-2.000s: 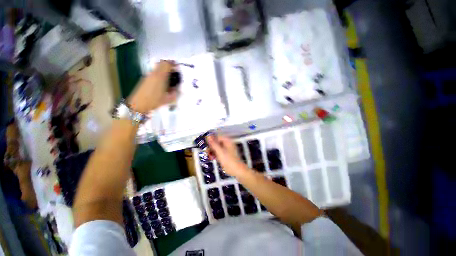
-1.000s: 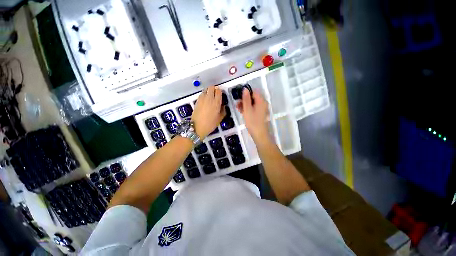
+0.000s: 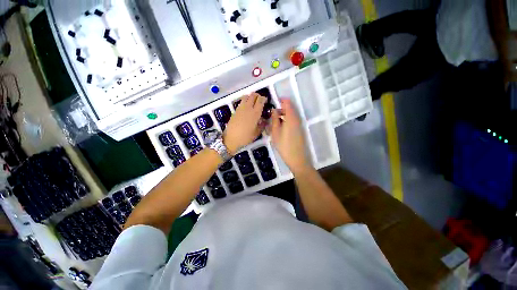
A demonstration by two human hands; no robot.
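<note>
A white compartment tray (image 3: 322, 139) lies along the machine's front edge, with glossy black housings (image 3: 204, 122) in rows in its left and middle cells. My left hand (image 3: 244, 126), with a watch at the wrist, reaches palm down over the tray's upper middle cells. My right hand (image 3: 290, 136) is just right of it, its fingertips on a dark housing (image 3: 266, 107) at the upper cells. The fingertips of both hands nearly meet. What my left fingers hold is hidden.
Behind the tray are a left fixture (image 3: 105, 54), a right fixture (image 3: 262, 20), tweezers (image 3: 189, 25) and buttons (image 3: 257, 72). Black stacks (image 3: 48, 181) and a foam sheet (image 3: 150, 180) lie left. A box (image 3: 391, 226) and a person's legs (image 3: 402, 59) are right.
Both hands have come from the machine bed and tray's left end to its upper middle cells. My right hand has since moved closer to my left. A person has come into view at upper right.
</note>
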